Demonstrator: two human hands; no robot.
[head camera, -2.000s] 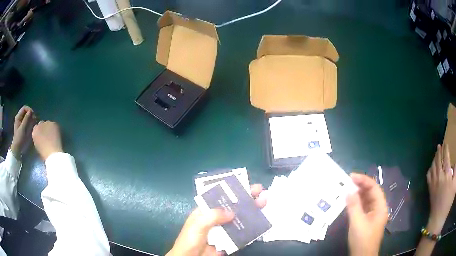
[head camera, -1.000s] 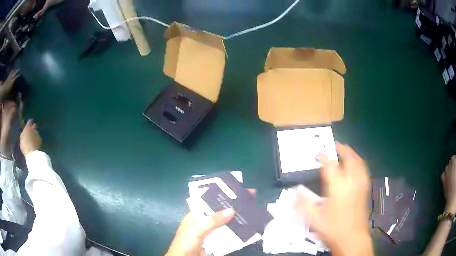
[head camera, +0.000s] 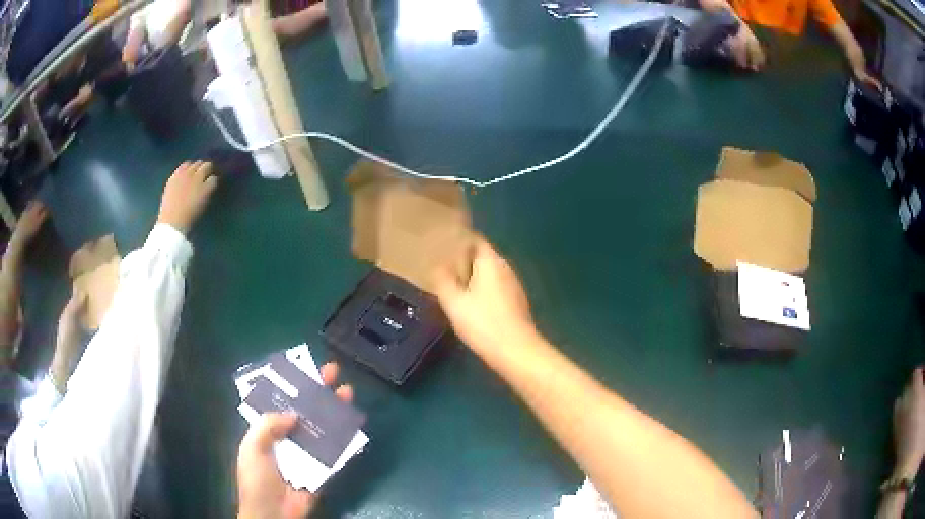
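Note:
My left hand (head camera: 279, 456) holds a fanned stack of dark and white cards (head camera: 309, 416) low in the view. My right hand (head camera: 482, 299) grips the right edge of the raised brown lid (head camera: 401, 223) of an open black box (head camera: 360, 350). A small black device (head camera: 394, 320) lies in that box's black insert. A second open box (head camera: 756, 329) stands to the right, lid up, with a white leaflet (head camera: 774, 296) lying on top of it. The lid and my right hand are a little blurred.
White leaflets (head camera: 586, 503) lie at the bottom edge, partly behind my right forearm. Dark cards (head camera: 803, 474) lie at lower right. A white cable (head camera: 482, 183) crosses the table. Other people's arms reach in at left, right and far side. Black boxes (head camera: 898, 152) are piled at far right.
My right hand has left the leaflet box and taken hold of the left box's lid. The leaflet box now stands further right in view. My left hand still holds the stack, further left in view.

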